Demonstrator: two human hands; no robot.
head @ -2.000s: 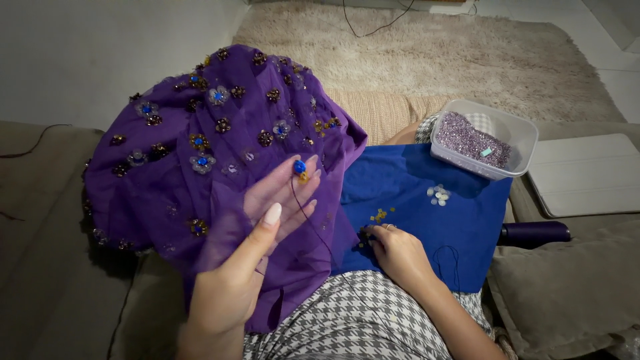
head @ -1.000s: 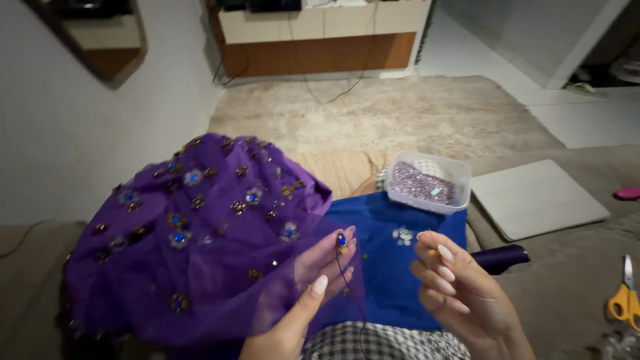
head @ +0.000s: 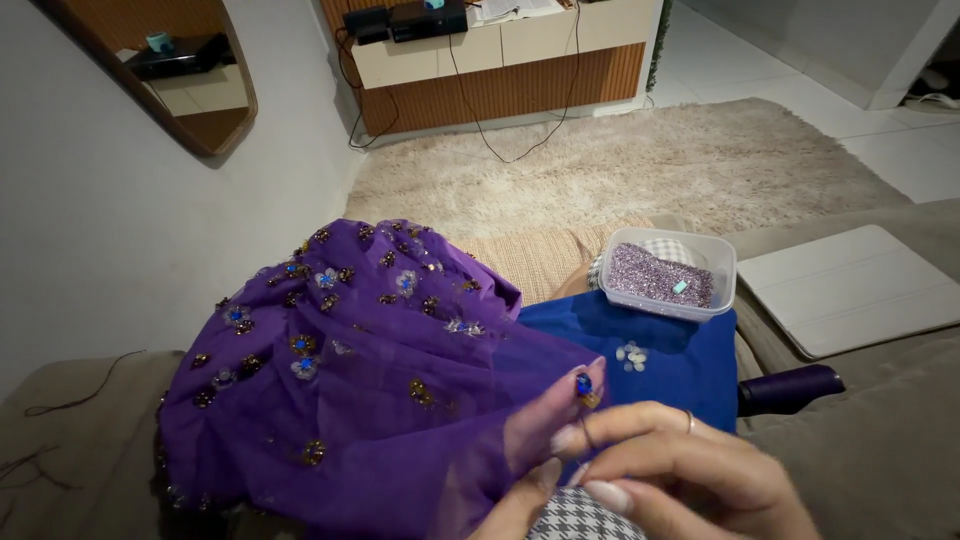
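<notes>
My left hand is partly under sheer purple fabric and holds it from below, with a blue stone and a gold piece on the fabric over its fingertips. The fingers of my right hand pinch close to the dark thread just below the stone; a needle cannot be made out. Beaded flowers with blue centres dot the gathered fabric. Pale round sequins lie on a blue cloth in my lap, beyond my right hand.
A clear plastic container of purple beads stands at the far edge of the blue cloth. To its right lie a pale flat case and a dark purple handle. Loose threads lie on the sofa at left. A shaggy rug is beyond.
My right hand has gone from the blue cloth, up past the sequins, to the thread beside my left fingertips. My left hand still supports the fabric and stone. The view has tilted up.
</notes>
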